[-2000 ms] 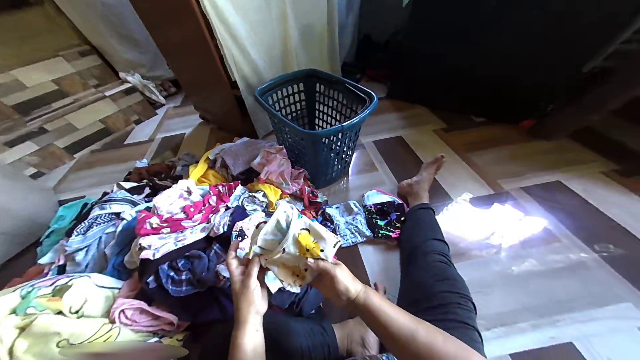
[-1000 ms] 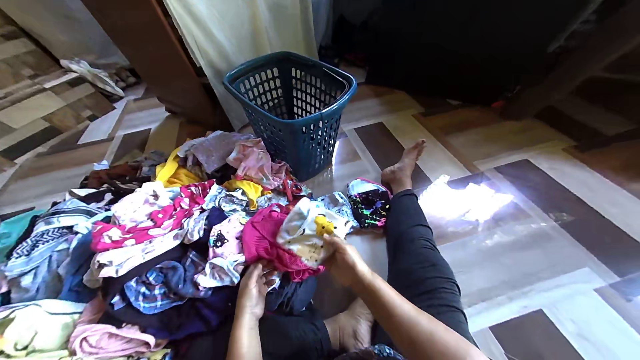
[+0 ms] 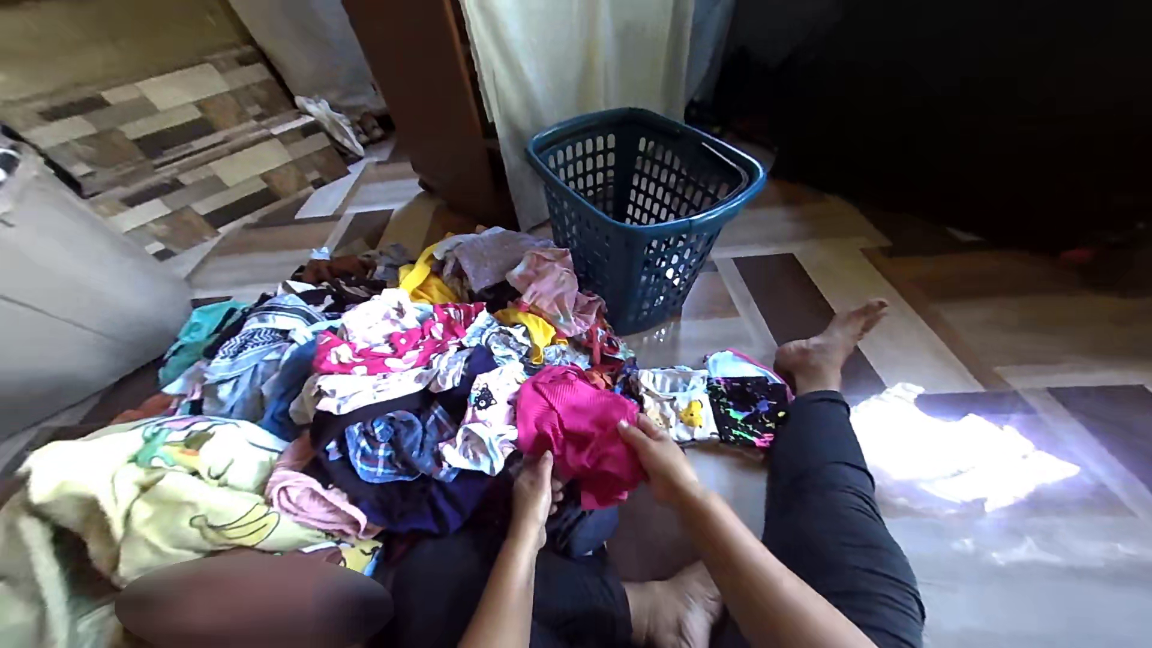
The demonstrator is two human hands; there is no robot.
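Observation:
A bright pink ribbed garment [image 3: 576,423] is stretched between my two hands, above the near right edge of a large clothes pile [image 3: 387,351]. My left hand [image 3: 535,495] pinches its lower left edge, and my right hand [image 3: 657,454] grips its right side. Just beyond my right hand, a folded white cloth with a yellow figure [image 3: 677,405] lies on the floor beside a folded black garment with colored splashes [image 3: 749,409]. Within the pile, a blue plaid cloth [image 3: 396,445] and a white printed garment [image 3: 490,418] lie left of the pink one.
A dark blue plastic laundry basket [image 3: 630,270] stands behind the pile, near a pale curtain [image 3: 585,81]. My outstretched leg [image 3: 837,513] borders the folded clothes on the right. A yellow printed blanket [image 3: 162,495] lies at the near left. Bright light falls on the tiled floor.
The white cloth with the yellow figure has gone from my hands to the floor beside the black garment. The pink garment, under the white cloth a second ago, is now held alone.

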